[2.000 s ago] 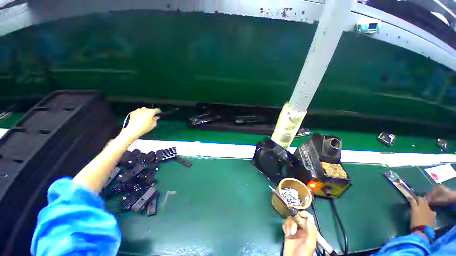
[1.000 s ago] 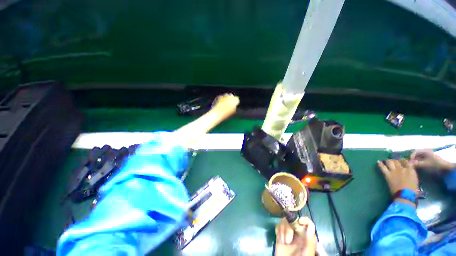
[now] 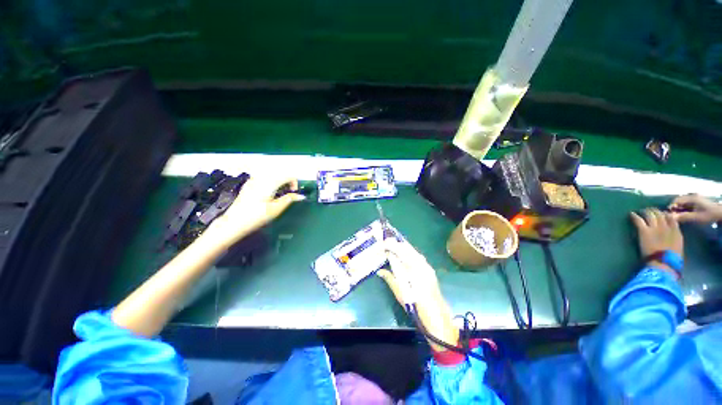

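Observation:
A phone assembly [image 3: 336, 271] lies tilted on the green bench. My right hand [image 3: 412, 277] is at its right end, holding the pen-shaped soldering iron [image 3: 384, 217] with the tip pointing up and away. A second phone assembly [image 3: 332, 186], with a yellow area, lies level just beyond it at the white strip. My left hand [image 3: 257, 207] is left of that one, fingertips towards it. Something dark shows at the fingertips, but whether it is held is unclear. The heap of black modules [image 3: 194, 207] lies left of my left hand, partly behind it.
The tan cup of tiny white bits [image 3: 467, 251], small fan [image 3: 447, 186] and soldering station [image 3: 566, 225] with cords stand right of my hands. A taped post [image 3: 492, 111] rises behind. A black crate [image 3: 75, 213] is at left. Another person's hands [image 3: 659, 231] are at far right.
My left hand has come back from the far side of the strip to near the heap. My right hand moved left from the cup to the tilted phone assembly. A second phone assembly now lies at the strip.

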